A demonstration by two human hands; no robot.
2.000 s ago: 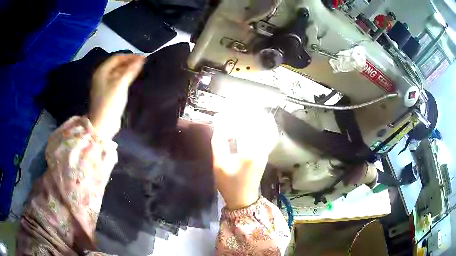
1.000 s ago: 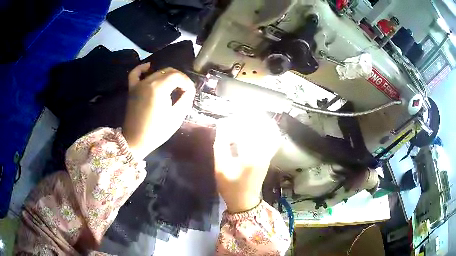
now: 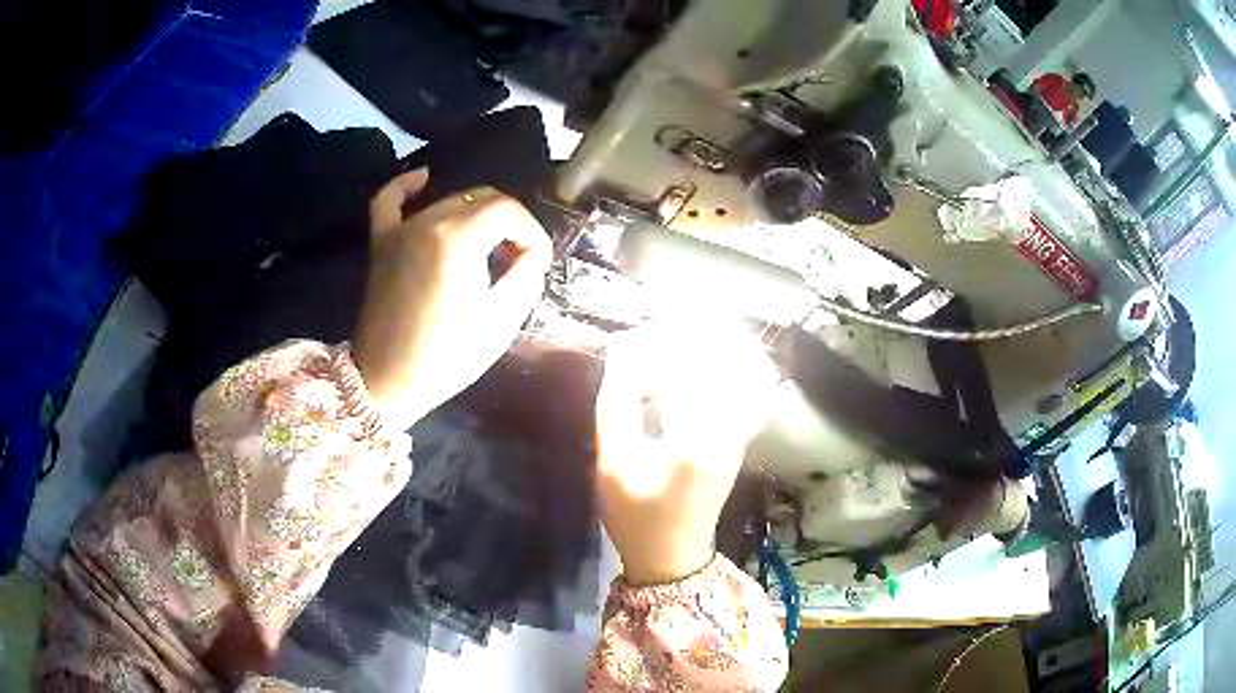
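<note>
My left hand (image 3: 441, 291) is bent at the black fabric panel (image 3: 495, 152), just left of the needle area, with thumb and fingertips close together. My right hand (image 3: 671, 440) is under the lamp, right of the needle area, its fingers washed out by glare; what they touch is hidden. The presser foot area (image 3: 590, 278) shows as small bright metal parts between the hands. Black binding tape (image 3: 868, 399) runs along the machine arm towards my right hand. A stack of dark panels (image 3: 475, 542) with stepped edges lies below the needle area.
The off-white machine head (image 3: 759, 68) fills the upper right, with the glowing lamp (image 3: 718, 271) below it. Blue sheeting (image 3: 163, 122) is at left. Flat black pieces (image 3: 407, 68) lie at upper left. An open cardboard box (image 3: 868, 657) is at lower right. Another person in red is far back.
My left hand has moved right from the dark fabric at left to beside the needle area, and has stayed there since. My right hand keeps its place by the needle. The view has shifted slightly.
</note>
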